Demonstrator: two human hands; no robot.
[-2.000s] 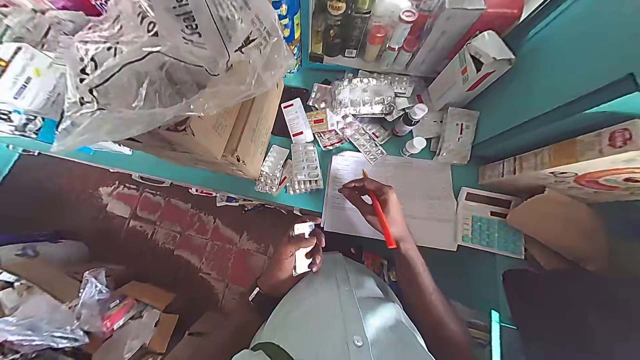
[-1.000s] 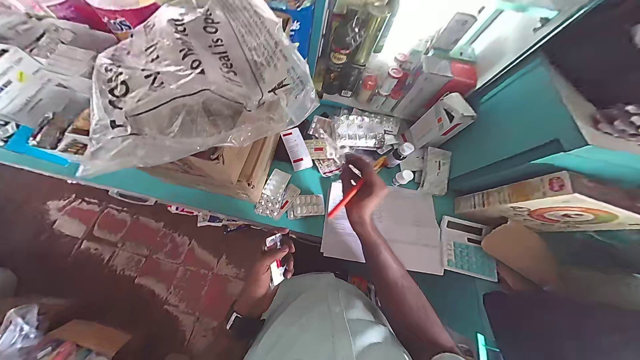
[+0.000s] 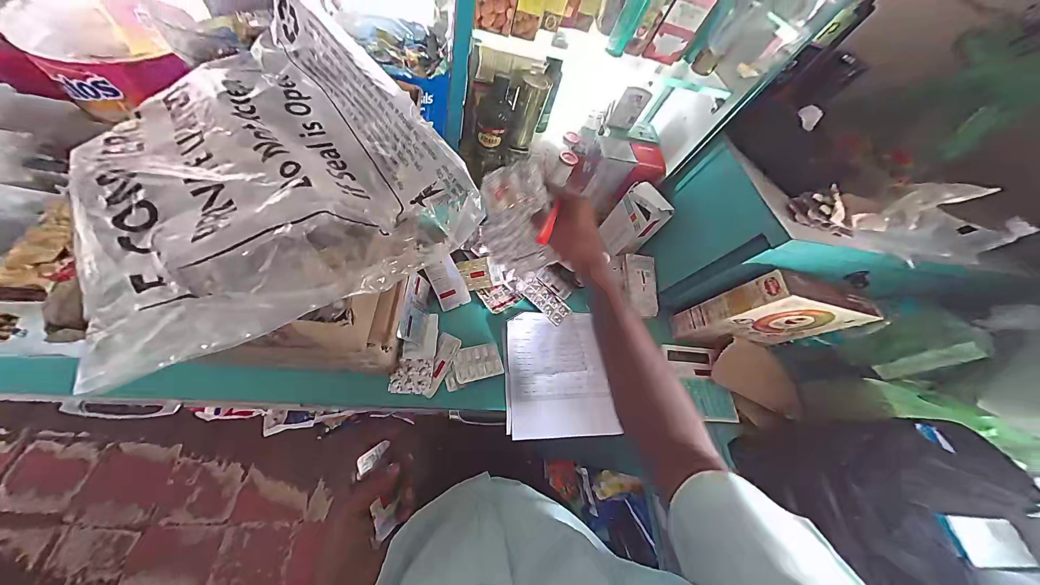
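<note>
Stretched over the counter, my right hand [image 3: 575,226] holds a red pen [image 3: 548,224] and has its fingers at a clear plastic bag of blister packs [image 3: 515,213], which is blurred. Whether the fingers grip the bag I cannot tell. Written paper sheets [image 3: 556,378] lie below that wrist, with a blister pack [image 3: 544,301] over their top edge. Low in front of the counter, my left hand [image 3: 383,497] holds a small whitish pack [image 3: 372,460], its kind unclear. More blister packs [image 3: 478,363] lie left of the sheets.
A large printed plastic bag [image 3: 268,187] rests over a cardboard box [image 3: 357,329] at the left. White cartons [image 3: 638,218] and bottles [image 3: 492,122] stand behind. At the right are a carton [image 3: 772,313], a calculator [image 3: 703,386] and a teal cabinet wall [image 3: 723,215].
My right hand has moved from the paper sheets to the packs at the back of the counter, the red pen still in it. My left hand keeps its small pack. The view has shifted.
</note>
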